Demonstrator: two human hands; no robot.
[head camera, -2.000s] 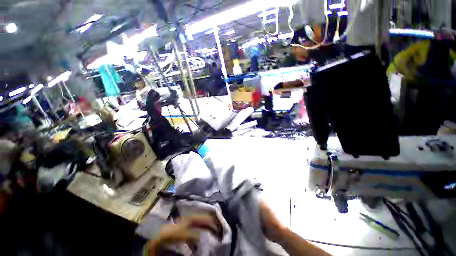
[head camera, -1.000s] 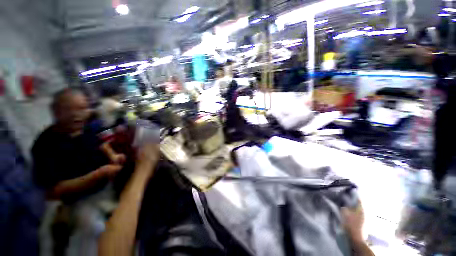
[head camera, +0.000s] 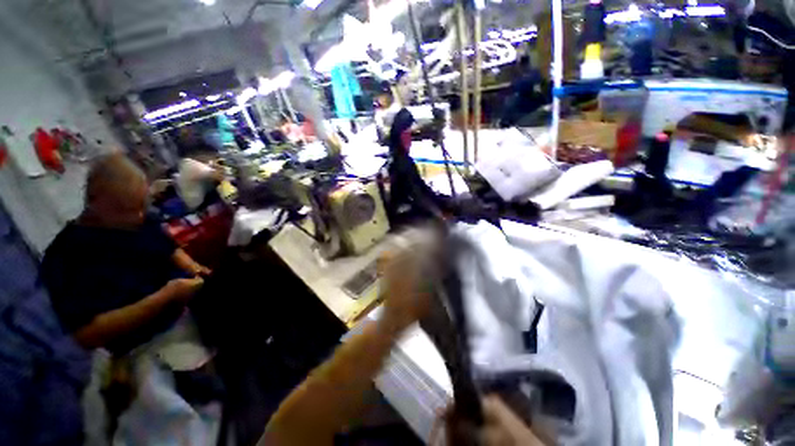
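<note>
A pale grey-white fabric garment piece lies spread over the white table, with a small black mark and a black-edged part near the bottom. A dark strip runs up and down along its left side. My left hand, blurred, reaches up from the lower left and grips the strip's upper end. My right hand is at the bottom edge, partly cut off, its fingers closed around the strip's lower end. The fingertips of both hands are hard to make out.
A seated person in dark clothes is at the left. A beige machine stands beyond my left hand. White folded pieces, a cardboard box and shiny dark material lie behind the fabric.
My left hand has moved from the far left to the middle, onto the dark strip. My right hand has moved left and down. The black cloth that was spread at lower left is no longer spread there.
</note>
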